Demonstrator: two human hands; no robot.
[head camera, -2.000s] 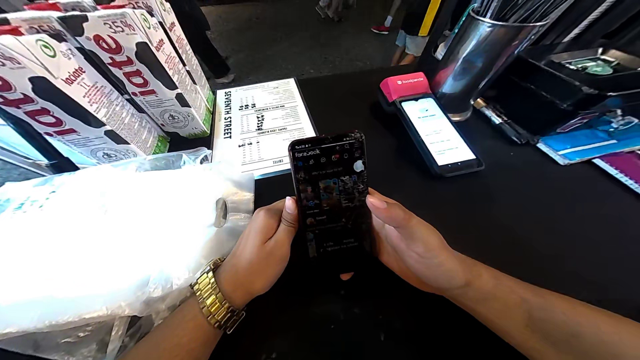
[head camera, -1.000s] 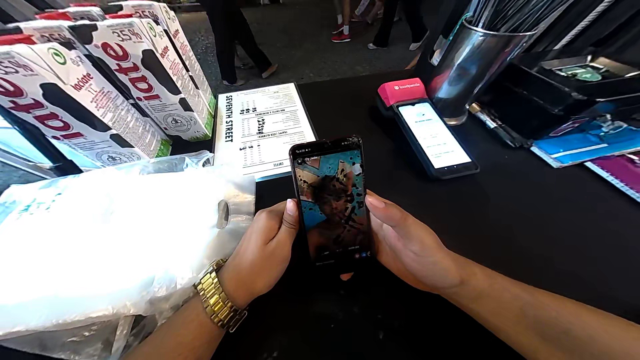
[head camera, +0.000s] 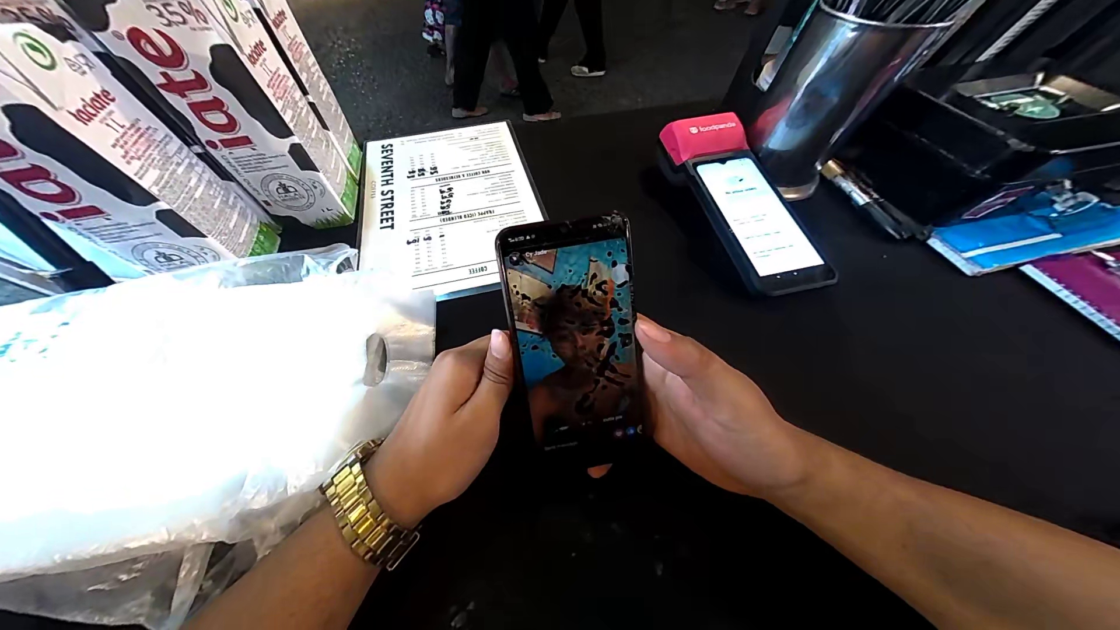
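Observation:
Between my two hands stands a smartphone, held upright and tilted back, with a picture of a person on its lit screen. My left hand grips its left edge, the thumb along the side; a gold-coloured metal watch is on that wrist. My right hand closes on the right edge, its thumb near the screen's side. The fingers behind the phone are mostly hidden. Just beyond the phone lies a printed menu sheet. A payment terminal with a pink top and a lit screen lies to the right.
Clear plastic bags cover the left of the black tabletop. Milk cartons stand behind them. At the back right are a metal cup of straws, a black box, pens and blue and magenta booklets. People's legs show beyond the table.
The phone's screen went from a dark page of small pictures to one large picture. My hands have kept their hold. The people walking beyond the table have changed position.

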